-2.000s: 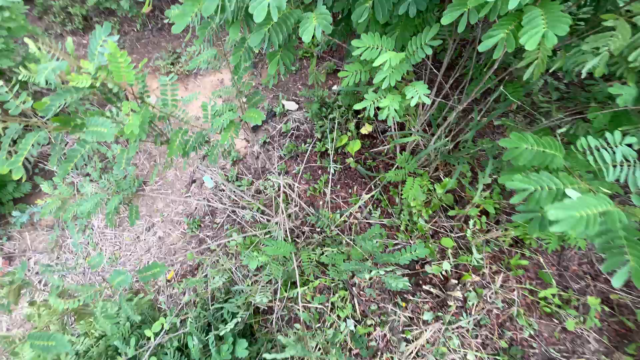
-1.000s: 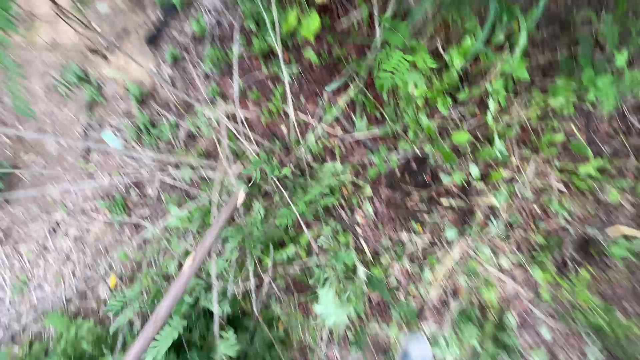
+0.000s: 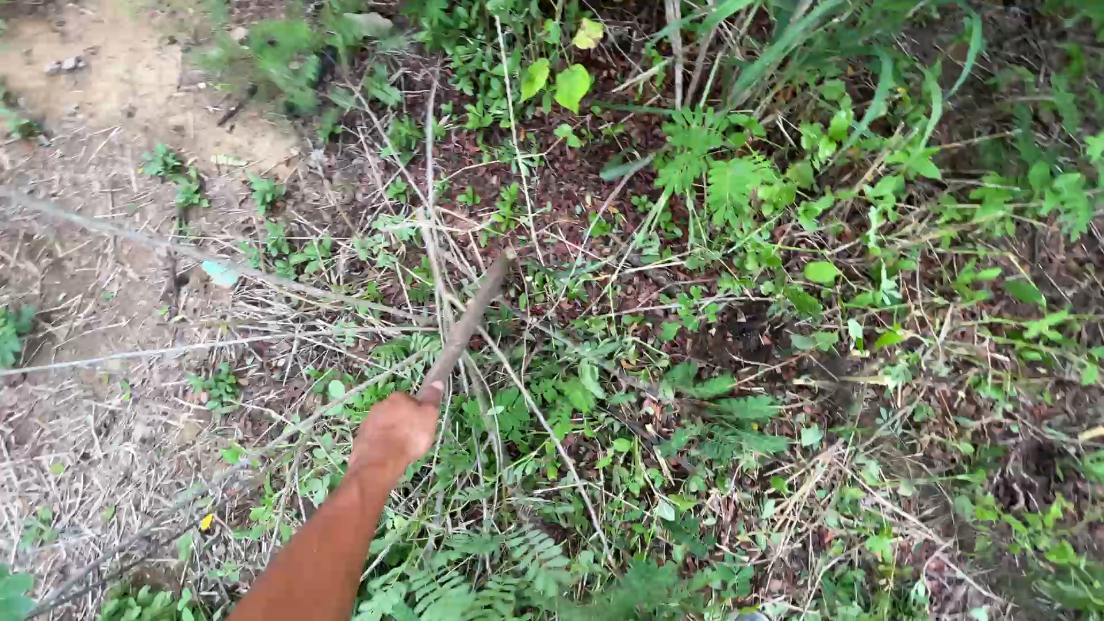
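My left hand [image 3: 395, 424] reaches in from the bottom, left of centre, and is closed around a brown wooden stick [image 3: 468, 324]. The thumb lies along the stick, whose cut end points up and to the right over the undergrowth. Just beyond the hand, thin dry stems [image 3: 431, 241] cross and spread around the stick. My right hand is out of view.
Long thin stems [image 3: 138, 354] stretch to the left edge over bare soil [image 3: 129, 86] and dry grass. A pale blue-green scrap [image 3: 220, 274] lies there. Low green plants [image 3: 733, 185] and grass blades cover the right side, with leaf litter between.
My left hand has come into view, holding the stick; a second ago only the stick showed at lower left, and before that neither. The view has moved nearer the ground.
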